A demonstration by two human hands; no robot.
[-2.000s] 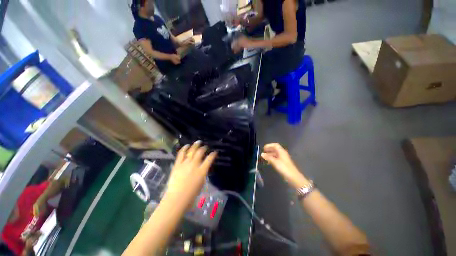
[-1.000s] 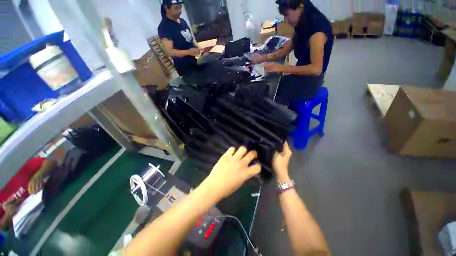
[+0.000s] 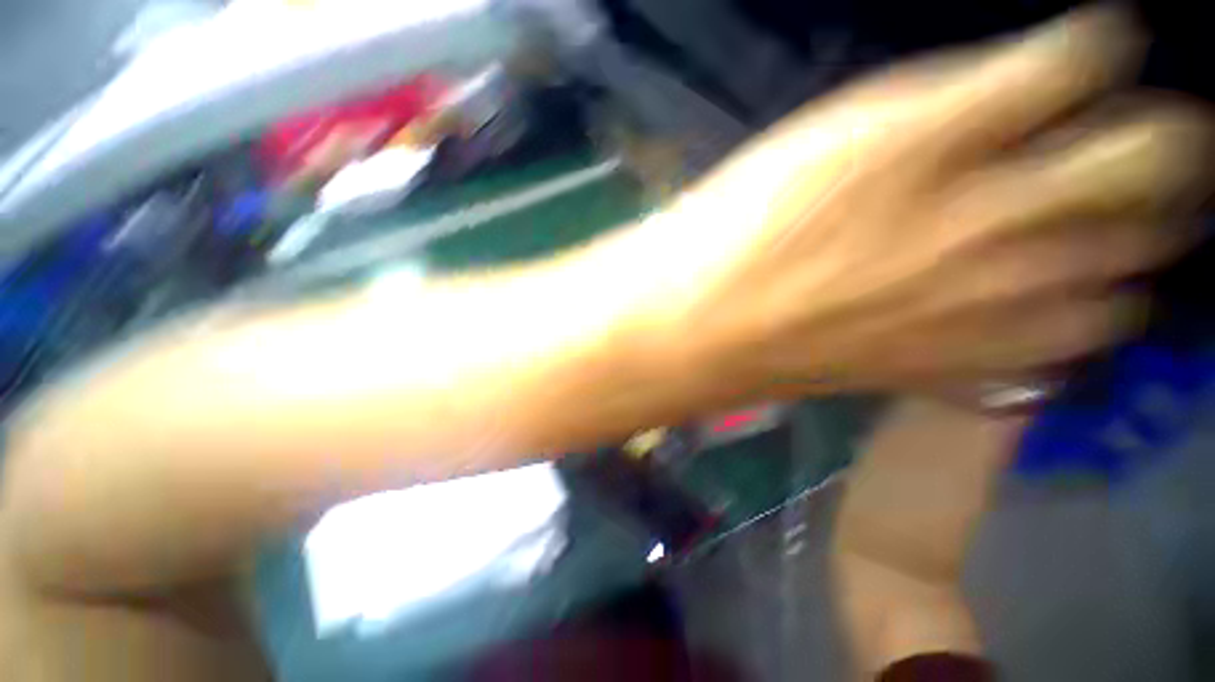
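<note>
The picture is strongly blurred. My left arm crosses the view, and my left hand (image 3: 986, 227) is large at the upper right with its fingers curled against something black (image 3: 1179, 60), perhaps the black covers. Whether it holds them cannot be told. My right forearm (image 3: 913, 533) rises at the lower right to a wristwatch; my right hand is hidden behind the left. White sheets (image 3: 440, 546) lie on the green bench below my left forearm.
The soldering station's red display (image 3: 733, 421) shows below my left wrist, with a small yellow part (image 3: 644, 442) beside it. A person in red (image 3: 353, 127) is beyond the green surface, upper left. A blue stool (image 3: 1113, 413) is at the right.
The view has swung and come much closer to my arms. My left hand has moved to the upper right of the picture and now covers my right hand. The white sheets have come into view.
</note>
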